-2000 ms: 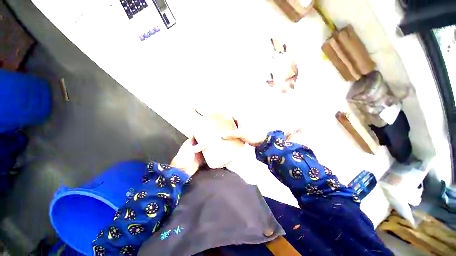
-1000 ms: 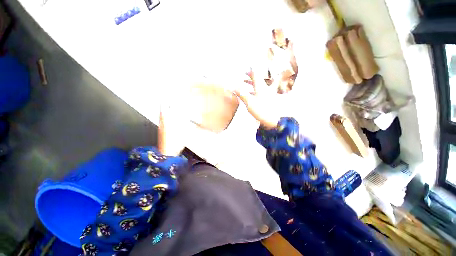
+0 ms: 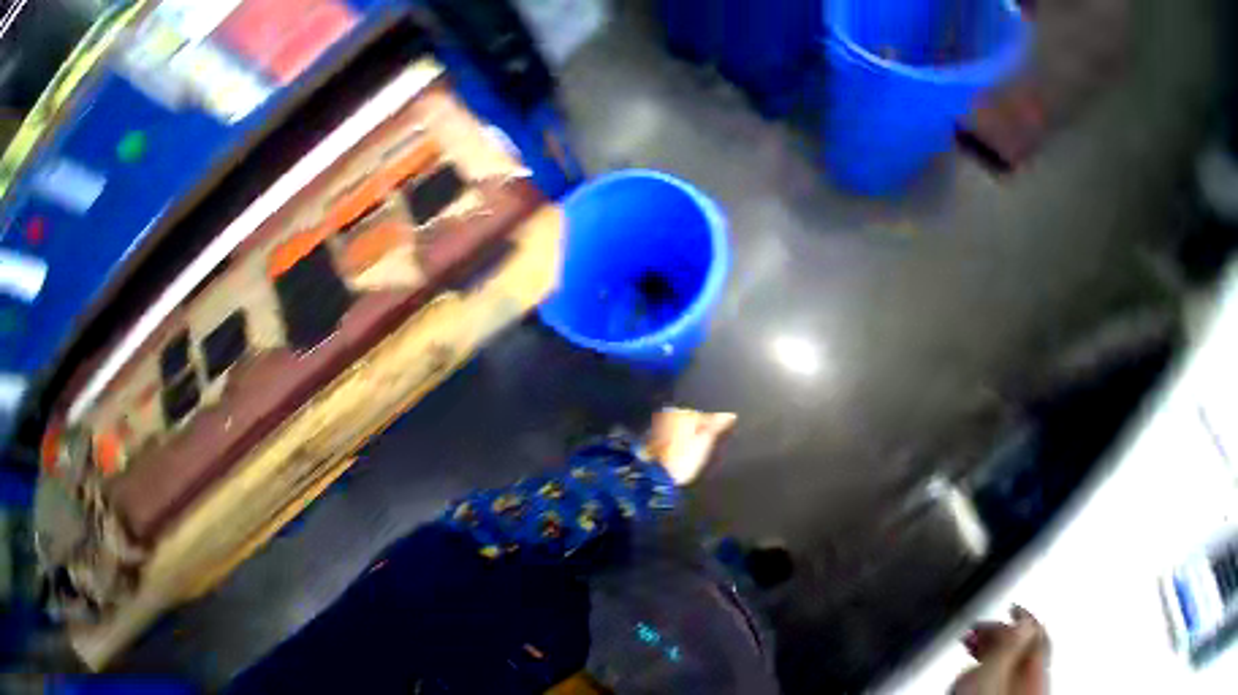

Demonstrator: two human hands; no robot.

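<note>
My left hand (image 3: 690,443), in its blue patterned sleeve, is over the floor near the centre. It is pale and blurred, and I cannot tell whether it holds anything. My right hand (image 3: 1007,654) is at the bottom right by the white table's edge, blurred and cut off by the picture's lower edge; its grip is unclear. The beige sheet (image 3: 387,217) with several openings lies on the press bed at the left. Black and orange areas show through the openings. The maroon cutting pad (image 3: 292,380) is exposed along the front. Neither hand touches the sheet.
A round blue bin (image 3: 638,265) stands on the floor beside the press's end. Another blue bin (image 3: 896,122) stands farther back. The pale yellowish board (image 3: 319,448) edges the pad. The white table (image 3: 1127,557) curves along the right, with a calculator (image 3: 1206,597) on it.
The view has swung left from the white table to the press and floor. My hands are farther apart, and the tan piece formerly between them is no longer clearly visible.
</note>
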